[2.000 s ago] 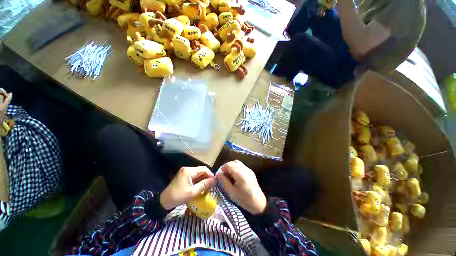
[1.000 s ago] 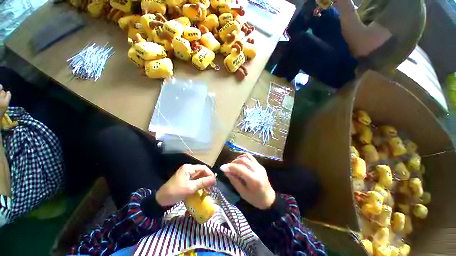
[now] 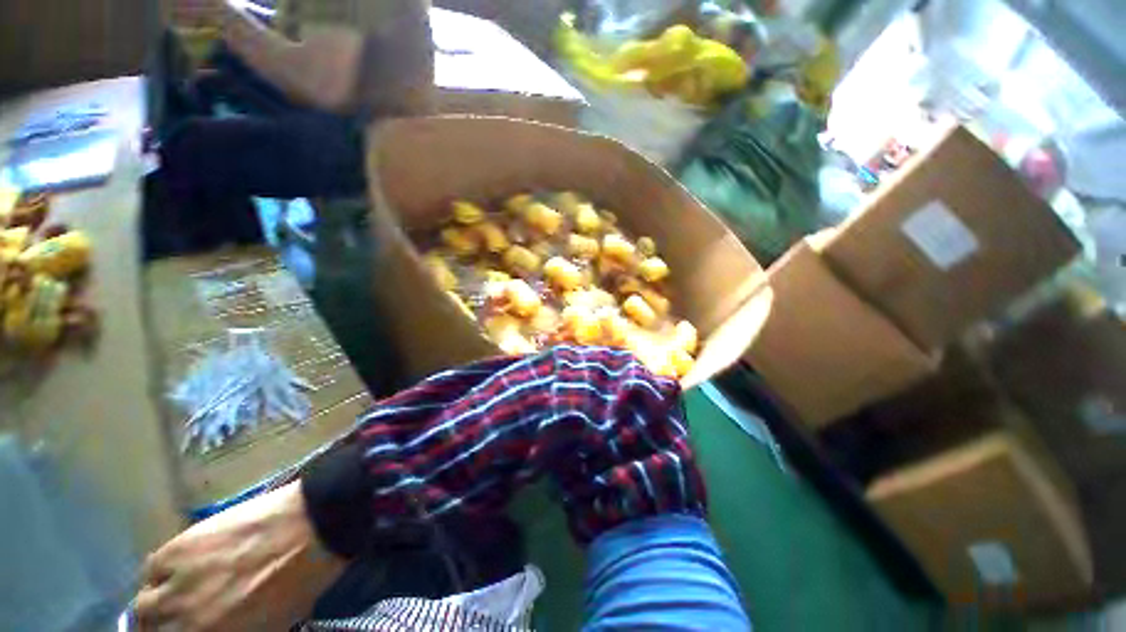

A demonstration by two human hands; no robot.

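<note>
My right hand (image 3: 235, 562) is at the lower left, blurred. Its fingers are bent at the picture's lower left and anything in them is hidden. My plaid right sleeve (image 3: 519, 438) crosses the lower middle, in front of the large carton. My left hand is out of the picture. The large carton (image 3: 525, 142) is open and holds many yellow bagged plush keychains (image 3: 568, 272) with plastic glare. Loose plush keychains (image 3: 43, 278) lie on the table (image 3: 117, 370) at the left edge. A pile of white twist ties (image 3: 241, 389) lies on the low carton (image 3: 333, 426).
Clear bags (image 3: 43, 531) lie blurred on the table at the lower left. Closed cartons (image 3: 951, 235) are stacked at the right. A dark green sack (image 3: 759, 161) and yellow bags (image 3: 685, 62) are behind. Another person's arm (image 3: 303, 62) is at the upper left. Green floor (image 3: 790, 531) shows at lower right.
The view has swung to the right, so the table and low carton now sit at the left. My left hand and the toy it held have left the picture.
</note>
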